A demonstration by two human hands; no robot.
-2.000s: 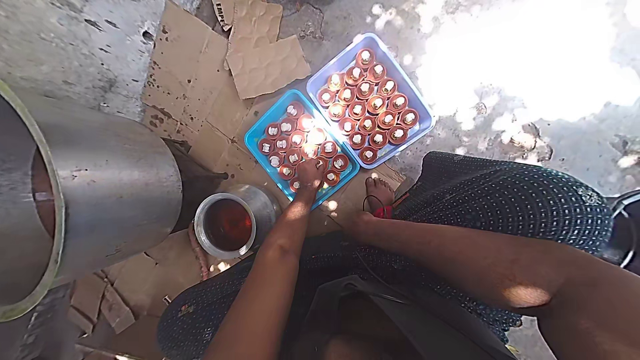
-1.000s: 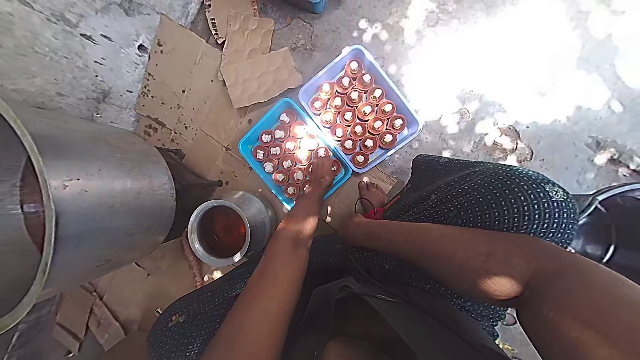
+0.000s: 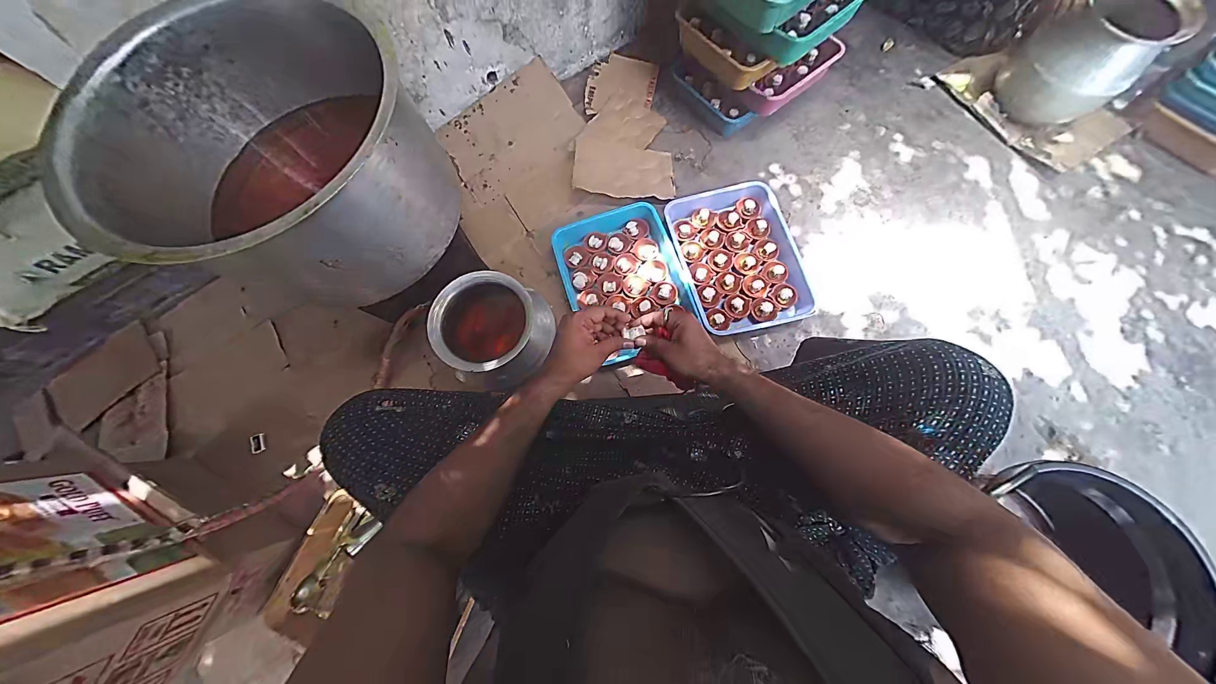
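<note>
Between the fingertips of my left hand (image 3: 591, 340) and my right hand (image 3: 679, 344) is a small white piece (image 3: 634, 332), too small to identify surely; both hands touch it. They meet over the near edge of a blue plastic tray (image 3: 562, 249), which holds rows of small reddish-brown clay cups with white pieces on top. Against its right side lies a lavender plastic tray (image 3: 806, 275) of similar cups with whitish tips. Left of my left hand stands a small metal pot (image 3: 543, 332) with reddish liquid (image 3: 484, 323) inside.
A large metal pot (image 3: 408, 190) with reddish liquid stands at the upper left, beside cardboard sheets (image 3: 513, 133). Stacked plastic trays (image 3: 731, 71) are at the top. A metal vessel (image 3: 1059, 71) stands upper right, a dark round tub (image 3: 1092, 551) lower right, and a printed carton (image 3: 104, 589) lower left.
My left hand has drawn back from the cups in the blue tray to its near edge. My right hand has come up beside it. The view has shifted widely.
</note>
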